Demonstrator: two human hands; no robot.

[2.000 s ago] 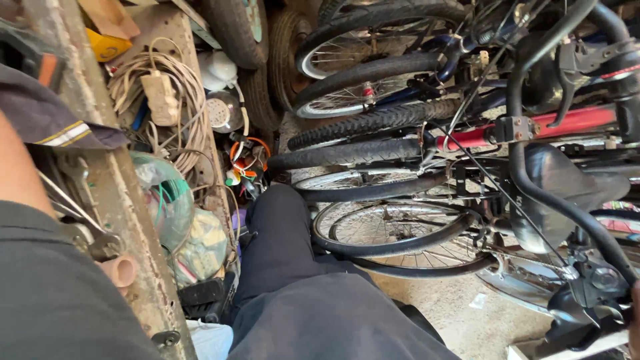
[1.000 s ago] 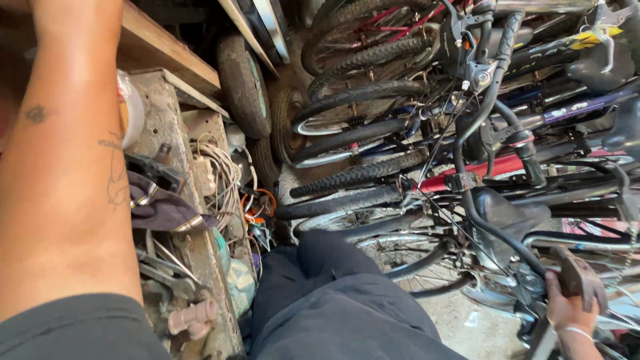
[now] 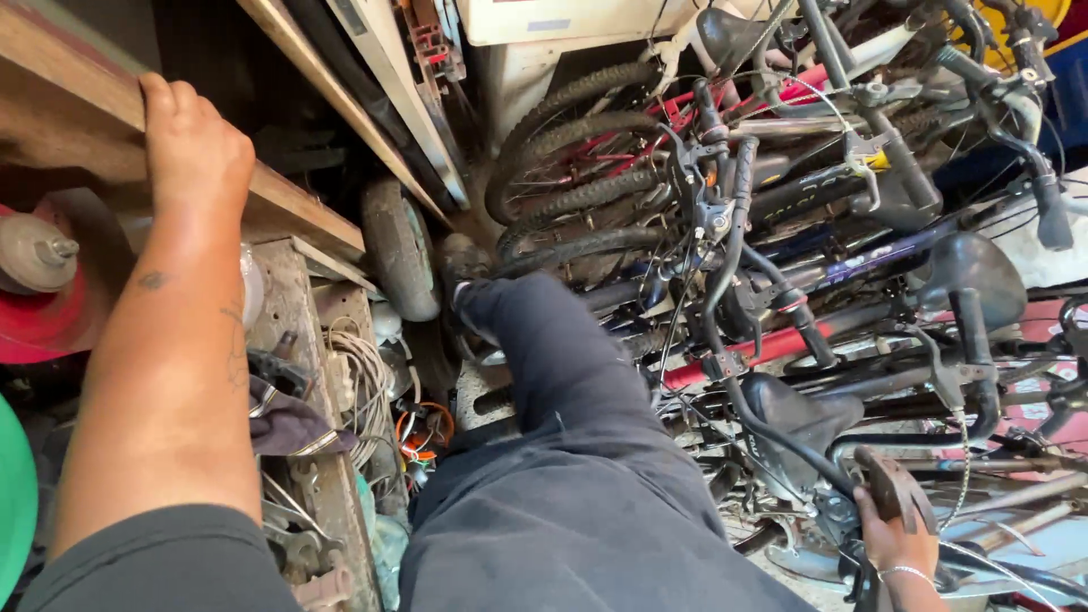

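My left hand (image 3: 197, 140) grips the edge of a wooden board (image 3: 297, 202) at the upper left, its fingers curled over the top. At the lower right my right hand (image 3: 899, 544), with a bracelet at the wrist, is closed on what looks like a claw hammer (image 3: 897, 489); its brown two-pronged head shows and its handle is hidden. That hand is close to a black bicycle handlebar (image 3: 786, 442) and a black saddle (image 3: 799, 421).
Tightly packed bicycles fill the right side, their tires (image 3: 586, 191) pointing toward my leg. On the left stand a worn wooden bench (image 3: 285, 297) with a dark cloth (image 3: 293, 425), coiled cable (image 3: 365, 382) and a red machine (image 3: 51, 323). A loose tire (image 3: 399, 246) stands ahead beside my shoe (image 3: 463, 259).
My left hand has come into view on the wooden board. One leg has stepped forward between bench and bicycles. The right hand, barely visible at first, now shows with the hammer. The view has shifted strongly.
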